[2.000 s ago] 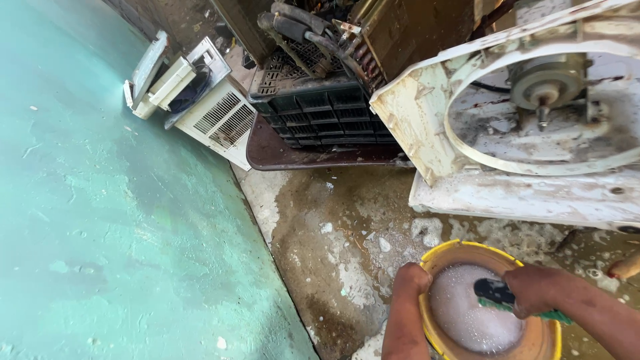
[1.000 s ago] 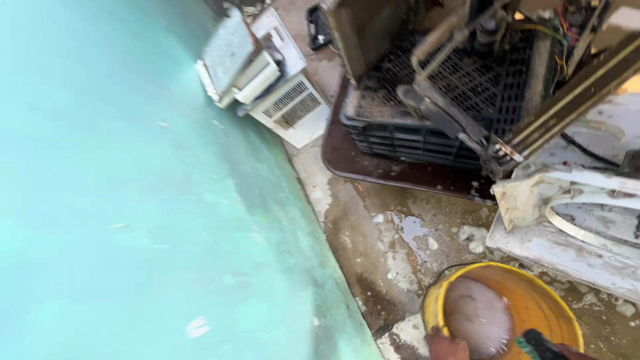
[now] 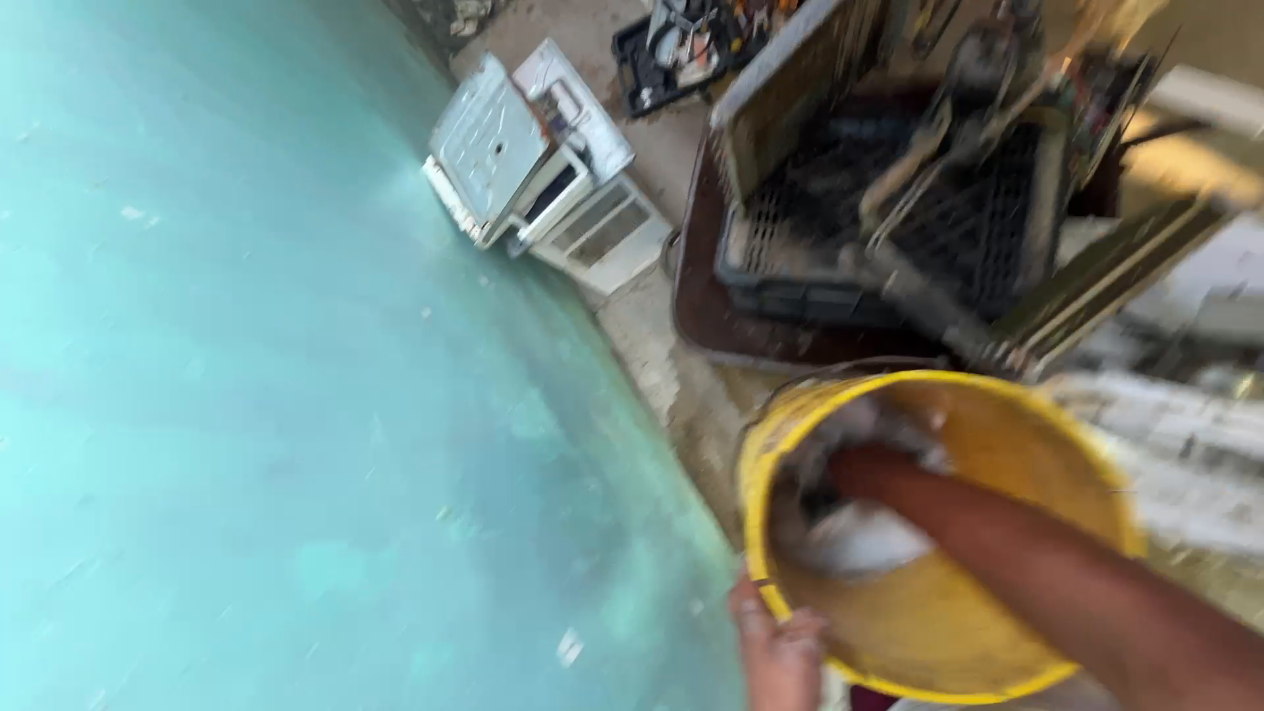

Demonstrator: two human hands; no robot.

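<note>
A yellow plastic bucket point(image 3: 1047, 612) is held tilted at the lower right, with foamy water point(image 3: 869, 541) inside. My left hand point(image 3: 780, 632) grips its rim at the lower left side. Deep inside the bucket is my right hand point(image 3: 859, 469), reached in from the right. It is blurred against something dark, and whether its fingers are closed on that thing cannot be made out.
A teal wall point(image 3: 346, 395) fills the left. Beyond the bucket, a dark plastic crate point(image 3: 820, 296) with metal parts sits on a brown board point(image 3: 696, 286). White appliance panels point(image 3: 612, 237) lean by the wall, near a black tray of small items point(image 3: 642, 79). Dirty white parts point(image 3: 1175, 444) lie right.
The bucket now appears nearer and tilted, with my left hand still at its rim. My right hand, earlier holding a black and green brush, has gone down into the bucket. The view has shifted.
</note>
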